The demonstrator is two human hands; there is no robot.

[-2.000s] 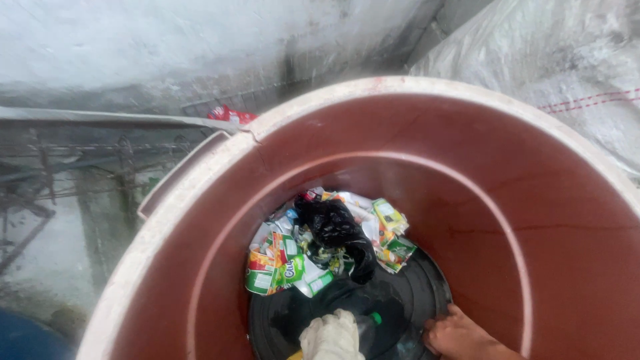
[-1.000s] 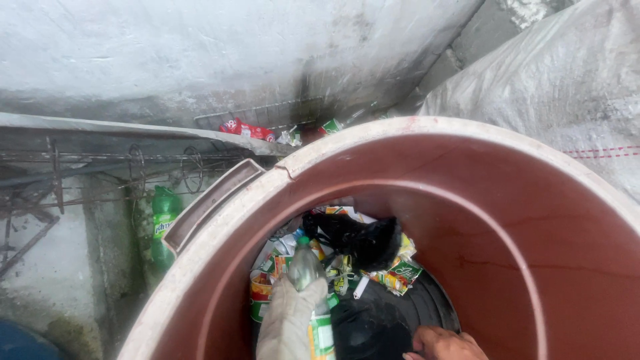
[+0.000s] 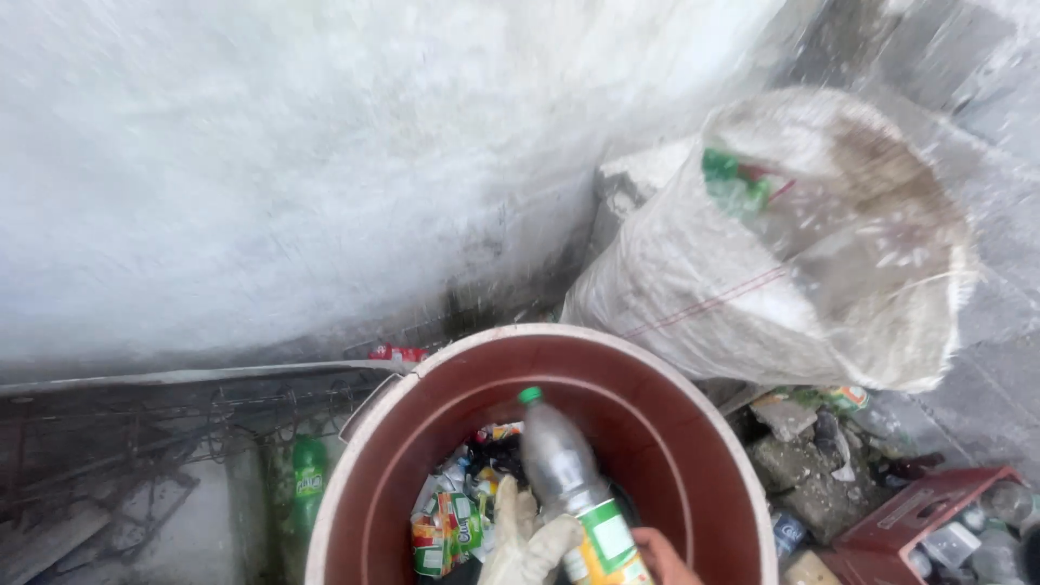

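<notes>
A clear plastic bottle (image 3: 561,455) with a green cap and a green and orange label slants over the inside of a brown plastic barrel (image 3: 520,349). My left hand (image 3: 524,536), in a pale work glove, is at the bottle's left side, its thumb against the label. At the lower right of the bottle my bare right hand (image 3: 662,556) touches the label's edge; most of this hand is out of view. Below them, crumpled wrappers (image 3: 455,524) and a black plastic bag (image 3: 504,455) lie in the barrel.
An open woven sack (image 3: 691,284) with bottles inside leans at the right. A red plastic crate (image 3: 886,520) of bottles is at lower right, near rubble (image 3: 812,463). A green bottle (image 3: 309,479) and wire mesh (image 3: 219,414) are left of the barrel, below a whitewashed wall (image 3: 284,179).
The bottle has come up from the bottom of the barrel with my gloved left hand. My right hand has moved from the barrel's bottom to the bottle. The view has swung toward the sack.
</notes>
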